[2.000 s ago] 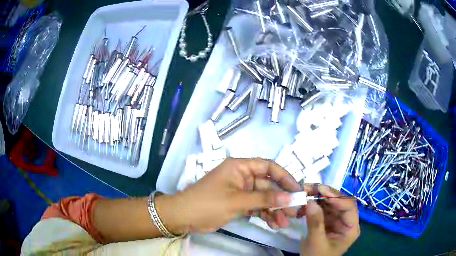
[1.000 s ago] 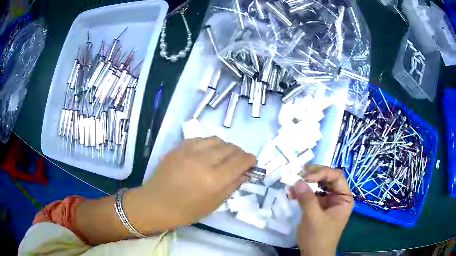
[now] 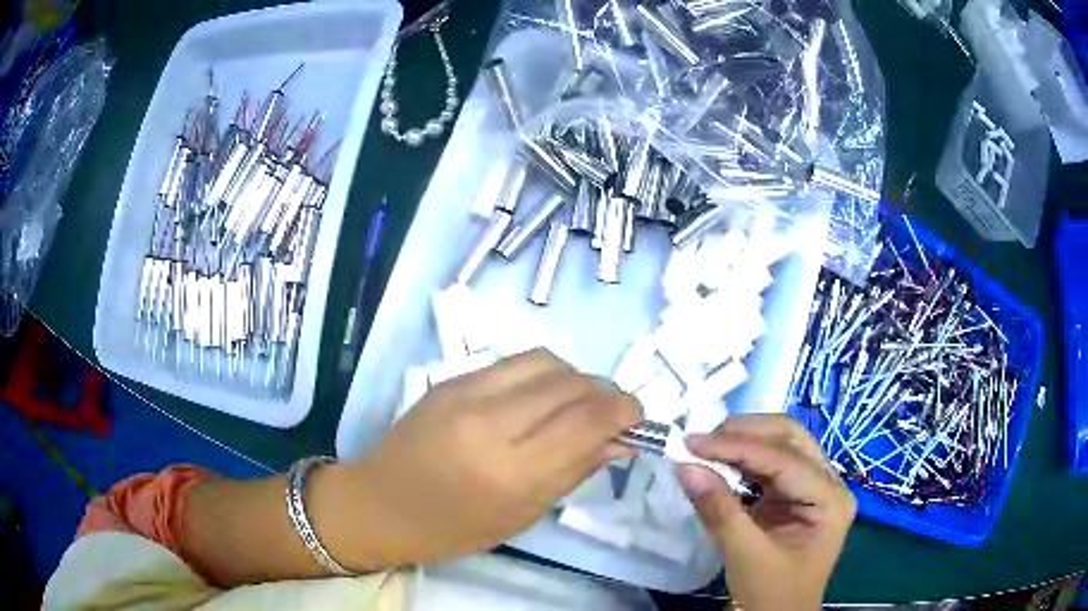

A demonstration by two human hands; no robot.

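Observation:
My left hand (image 3: 501,448) is over the near half of the large white tray (image 3: 412,257), its fingertips closed on silver metal tubes (image 3: 644,436); how many is unclear. My right hand (image 3: 776,501) pinches a white sleeve (image 3: 714,466) with a dark end showing at its right side. The tubes' ends meet or nearly meet the sleeve's left end; fingers hide whether one is inside the other. Loose white sleeves (image 3: 728,298) lie around and below the hands. Several silver tubes (image 3: 550,263) lie farther back in the tray.
A clear bag of tubes (image 3: 764,107) covers the tray's far end. The small white tray (image 3: 322,346) holds finished units (image 3: 221,304) at left. The blue tray (image 3: 1028,442) of wired inner pieces is at right. A pen (image 3: 370,257) and beaded strap (image 3: 418,134) lie between the white trays.
The camera view has shifted, moving the trays left in the picture. My left hand has gone from the sleeve to silver tubes and brought them against or near the sleeve in my right hand.

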